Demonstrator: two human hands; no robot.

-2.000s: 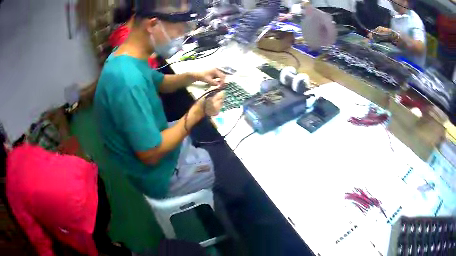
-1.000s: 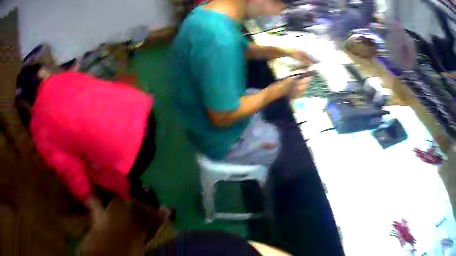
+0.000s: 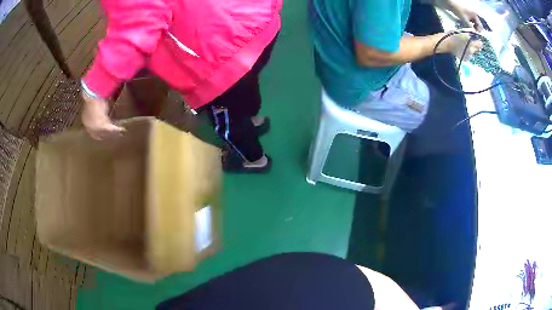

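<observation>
My left arm, in a black sleeve with a bare forearm, crosses the bottom of the view. Only a sliver of my left hand [image 3: 440, 307] shows at the bottom edge, by the bench; its fingers and anything in them are cut off. My right hand is not in view. A small bundle of red leads [image 3: 529, 278] lies on the white-looking bench sheeting [image 3: 505, 212] at the lower right. A large open cardboard box [image 3: 181, 200] is at the left, tilted and blurred, with its open side towards the left.
A person in a red jacket [image 3: 200, 42] leans over the box with a hand at its top edge. A person in a green shirt sits on a white stool [image 3: 357, 130], holding a black cord by a dark station box [image 3: 520, 103]. Stacked brown material [image 3: 24, 66] lines the left. The floor is green.
My view has swung left and down. The cardboard box now shows clearly beside the person in red. The seated person and bench have shifted right in view; my left forearm shows more.
</observation>
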